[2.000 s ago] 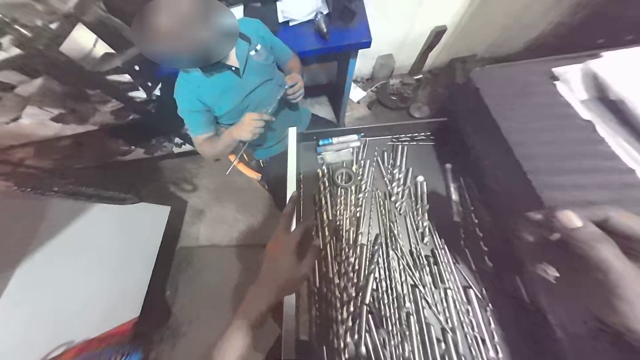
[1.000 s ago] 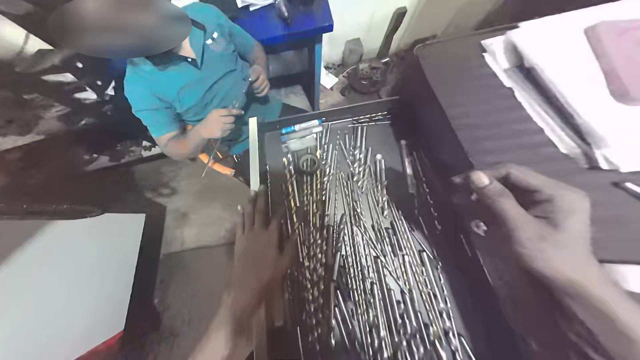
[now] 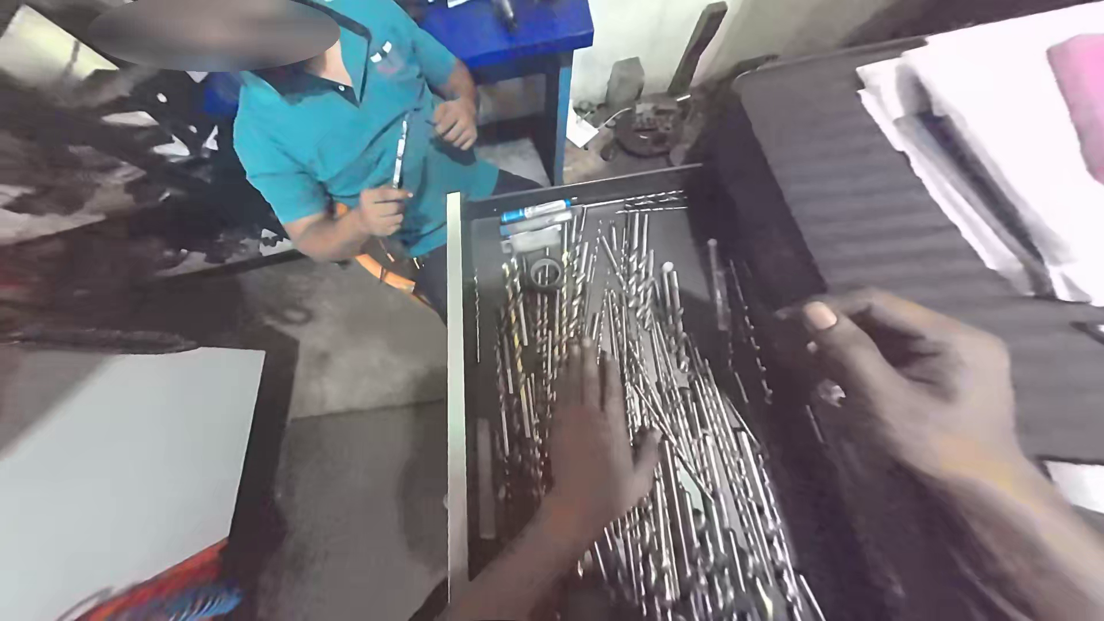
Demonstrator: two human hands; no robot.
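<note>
A drawer (image 3: 456,362) full of metal twist drill bits (image 3: 681,423) lies open below me. My left hand (image 3: 595,431) rests over the bits in its middle, palm down with fingers apart, and no held object shows. To the right of the drawer, my right hand (image 3: 914,379) has its thumb and forefinger nearly together; whether something small is pinched there cannot be told. A dark ring (image 3: 545,273) and a blue-and-white tube or marker (image 3: 536,210) lie near the far end of the drawer.
A person in a teal shirt (image 3: 345,129) sits beyond the drawer, a thin metallic tool upright in one hand. Papers (image 3: 992,155) lie on the dark ribbed desk top (image 3: 862,207) at right. A blue table (image 3: 552,30) stands behind, and a pale panel (image 3: 129,466) is at left.
My left hand has moved from the drawer's left side onto the drill bits. The other person's thin tool now points upward rather than down.
</note>
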